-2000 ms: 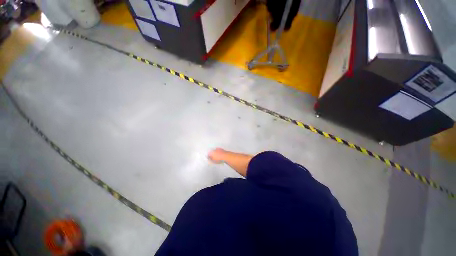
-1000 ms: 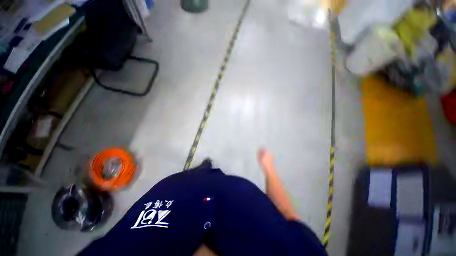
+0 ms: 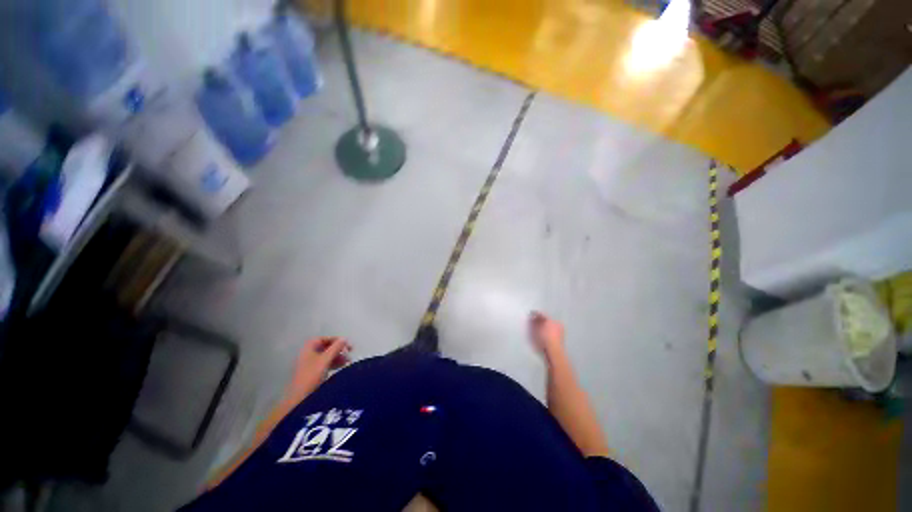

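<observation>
My left hand (image 3: 322, 358) hangs beside my dark blue shirt at lower left centre. Its fingers are curled, and the picture is too blurred to tell whether anything small is between them. My right hand (image 3: 545, 330) hangs in front of the shirt, right of centre. Its fingers look bent, and I cannot tell whether it holds anything. The two hands are apart, both above the grey floor.
Striped tape (image 3: 463, 240) runs along the floor ahead. A post on a round green base (image 3: 370, 153) stands ahead left, near blue water bottles (image 3: 235, 115). A dark chair (image 3: 75, 390) is at left. A white bin (image 3: 815, 340) and a pale cabinet (image 3: 820, 200) stand at right.
The view has moved forward along the aisle. The orange coil has left the view, and the post, bottles and white bin show more fully. My left hand has come into view.
</observation>
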